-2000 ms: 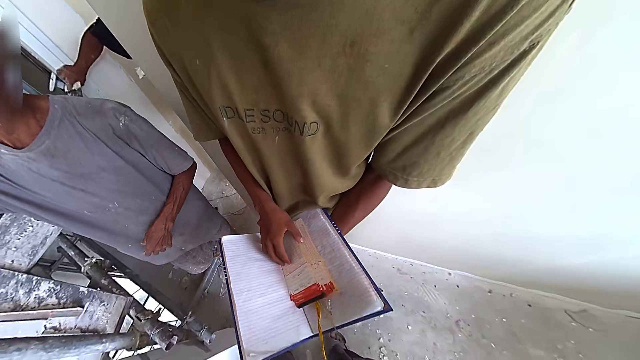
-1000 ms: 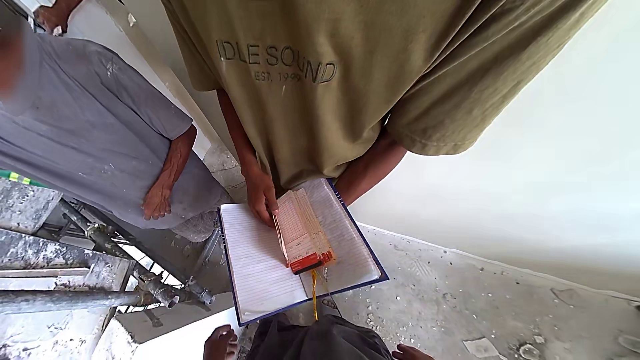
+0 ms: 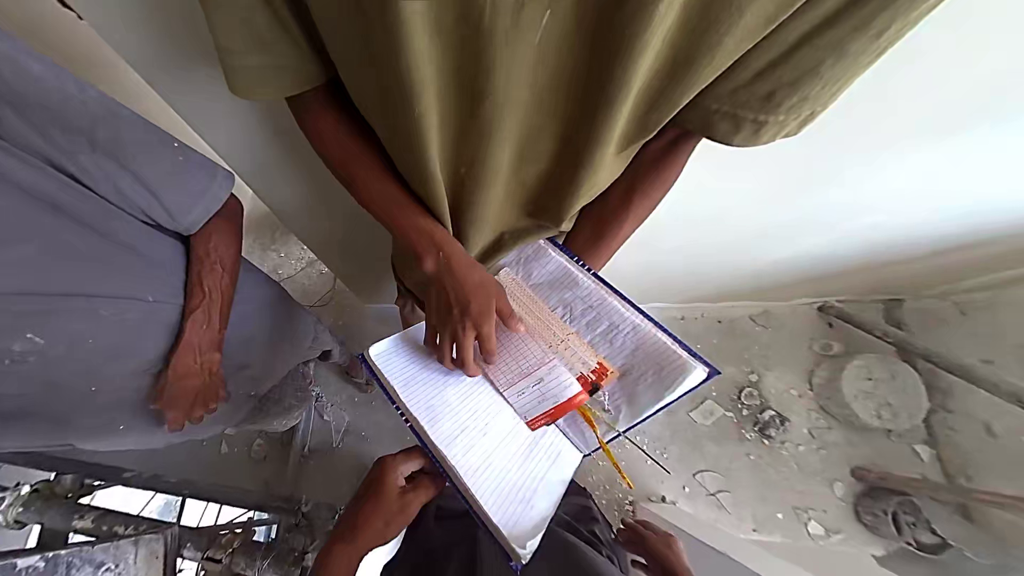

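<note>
A ruled notebook (image 3: pixel 480 432) with blue cover edges lies open between me and a person in an olive T-shirt. That person's hand (image 3: pixel 464 308) rests on printed cards (image 3: pixel 532 360) with a red band, lying over the notebook's fold; their other hand is hidden behind it. A yellow ribbon (image 3: pixel 606 448) hangs from the cards' lower end. My left hand (image 3: pixel 392 496) is at the notebook's lower left edge with fingers curled; whether it grips the edge is unclear. Low in the view, right of the notebook, my right hand (image 3: pixel 652 546) is partly cut off by the frame, apart from the notebook.
Another person in a grey shirt (image 3: pixel 104 296) stands at the left, one arm hanging down. Metal scaffold parts (image 3: pixel 104 520) are at the lower left. Rubble, a wooden stick (image 3: pixel 936 488) and a pole (image 3: pixel 920 352) lie on the dusty floor. A pale wall (image 3: pixel 840 216) rises at the right.
The view has moved closer and lower. My left hand has come up to the notebook's edge. The other person's fingers have moved over the cards, which are now spread apart.
</note>
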